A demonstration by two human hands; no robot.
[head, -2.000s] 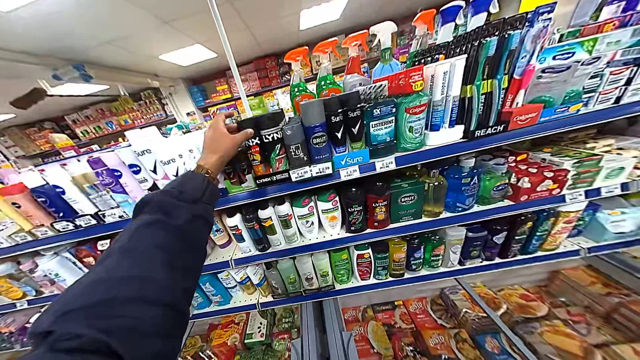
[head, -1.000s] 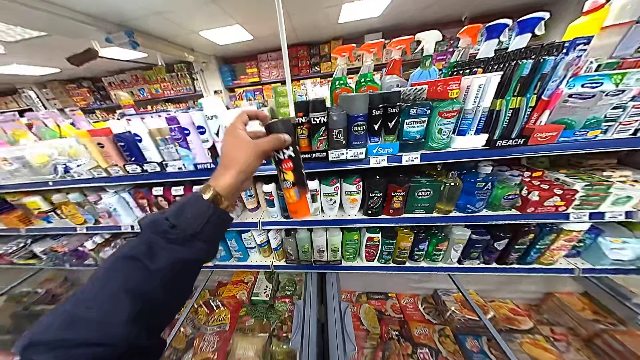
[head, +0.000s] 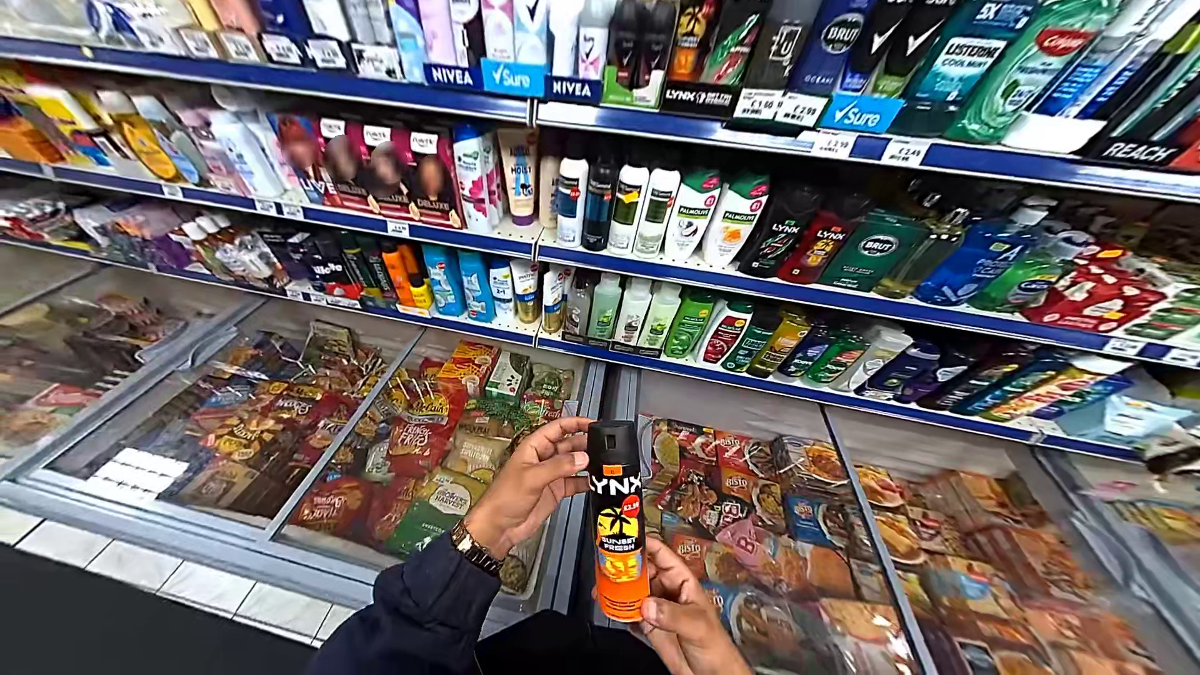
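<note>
A black and orange Lynx body spray can (head: 619,530) stands upright between my two hands, its front label turned to me. My left hand (head: 530,487), with a watch on its wrist, holds the can's black cap from the left with thumb and fingers. Around the can's orange base, my right hand (head: 684,609) has its thumb in front and fingers behind. Similar Lynx cans (head: 694,42) stand on the upper shelf, above and beyond my hands.
Chest freezers with glass lids hold bags of frozen food (head: 422,427) and boxed ready meals (head: 741,478) just below my hands. Beyond them rise blue-edged shelves (head: 797,281) of shampoo and shower gel bottles. A tiled floor strip (head: 216,586) runs at lower left.
My left hand has brought the can from the upper shelf down over the freezers. My right hand has come into view and holds the can's base. The view has tilted down.
</note>
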